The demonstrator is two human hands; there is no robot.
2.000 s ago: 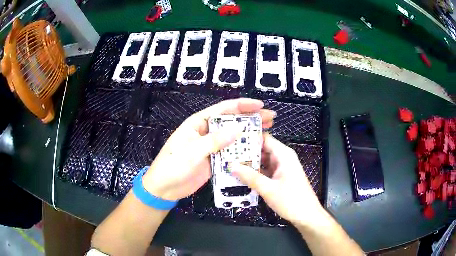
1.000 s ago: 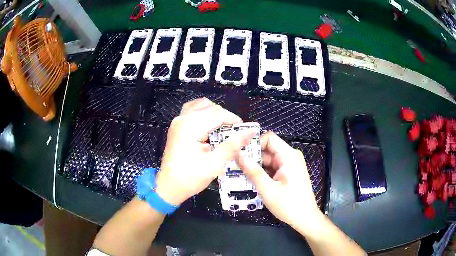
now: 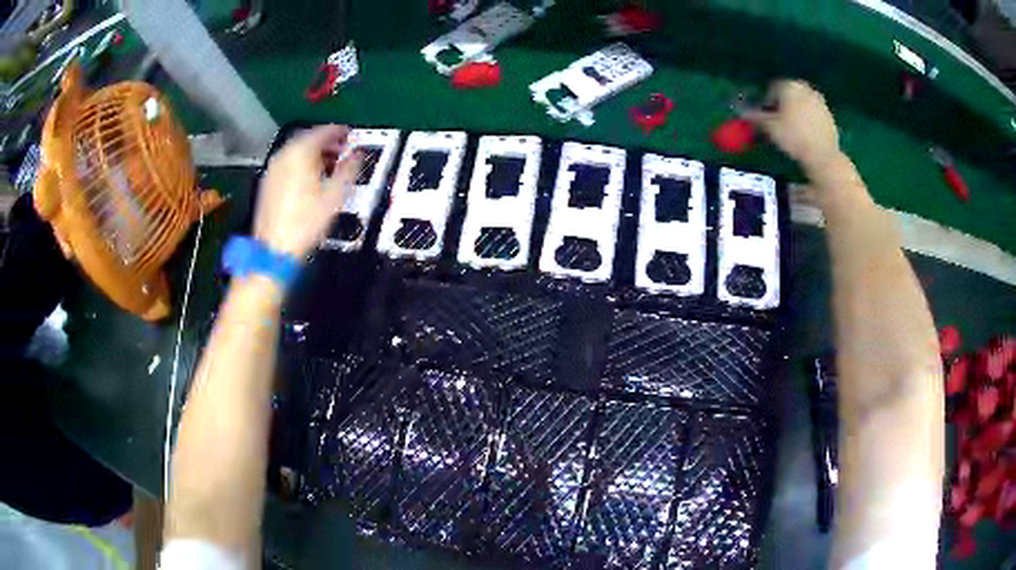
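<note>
Several white phone housings point(image 3: 584, 212) lie in a row in the back pockets of the black tray point(image 3: 657, 359). My left hand point(image 3: 303, 192), with a blue wristband, is at the leftmost housing point(image 3: 379, 167) and covers part of it. The fingers are blurred, so a grip is not clear. My right hand point(image 3: 797, 125) is stretched over the green belt, fingertips down beside a red piece point(image 3: 733, 136) and a small dark part. Whether it holds that part is not clear. A white housing with a board point(image 3: 593, 82) lies slanted on the belt behind the tray.
An orange fan point(image 3: 117, 195) stands at the left. A red heap point(image 3: 986, 429) lies at the right. A dark slab point(image 3: 824, 445) is partly hidden by my right arm. Another pale housing point(image 3: 481, 36) and more red pieces point(image 3: 477, 75) lie on the green belt point(image 3: 390, 33).
The housing and board have left my hands, and one like it now lies on the belt. My left hand moved to the tray's back left, my right hand to the belt. The view shifted.
</note>
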